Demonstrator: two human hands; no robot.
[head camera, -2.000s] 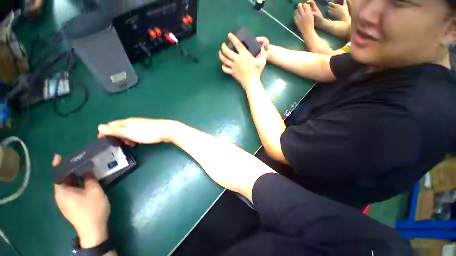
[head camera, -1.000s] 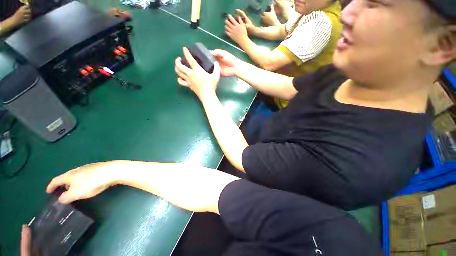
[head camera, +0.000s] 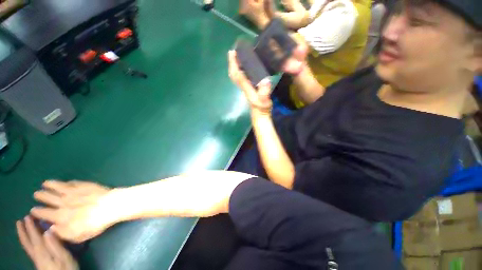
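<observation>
My right hand (head camera: 79, 208) is at the lower left with its fingers spread, lying palm down over a black box (head camera: 78, 247). Only small dark parts of the box show under and between my hands, and its lid and print are hidden. My left hand (head camera: 45, 245) is at the lower left corner, cut off by the bottom edge. Its fingers lie against the box below my right fingers. The area is blurred.
A grey speaker (head camera: 39, 95) and a large black unit (head camera: 68, 37) with red connectors stand at the upper left. A person in black (head camera: 359, 137) sits on the right, holding two dark box parts (head camera: 275, 46). Cartons (head camera: 438, 232) stand at the lower right.
The box, earlier open with a white insert showing, then closed with pale print up, is now mostly covered. My right hand has flattened over it. The neighbour's box has come apart into two parts.
</observation>
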